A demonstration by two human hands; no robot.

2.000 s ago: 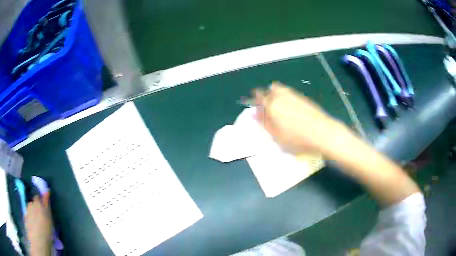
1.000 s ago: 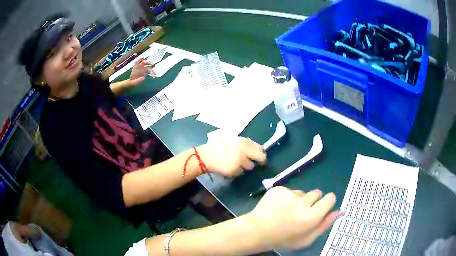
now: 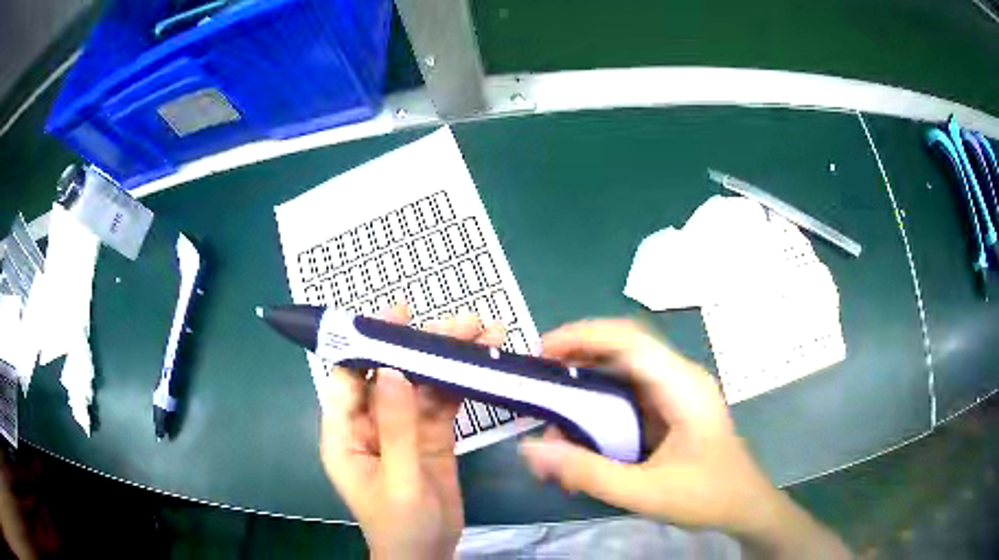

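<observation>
A pale purple and black 3D printing pen (image 3: pixel 471 377) is held level above the bench, its dark pointed nose to the left. My left hand (image 3: pixel 400 448) holds it from below near the nose half. My right hand (image 3: pixel 668 438) grips its thick rear end. Two small pale buttons show on the black strip. The printed label sheet (image 3: pixel 378 219) lies under the pen and my left hand, partly hidden by them.
A second pale pen (image 3: pixel 179 328) lies at left, near a labelled bottle (image 3: pixel 115 213) and white paper strips (image 3: pixel 68 317). A blue crate (image 3: pixel 241 88) stands behind. At right are crumpled white paper (image 3: pixel 756 263), a slim silver-grey tool (image 3: pixel 783 210) and coloured pens (image 3: pixel 969 186).
The view has swung back from the other worker to the bench. The pale pen, earlier lying on the mat, is now in both my hands.
</observation>
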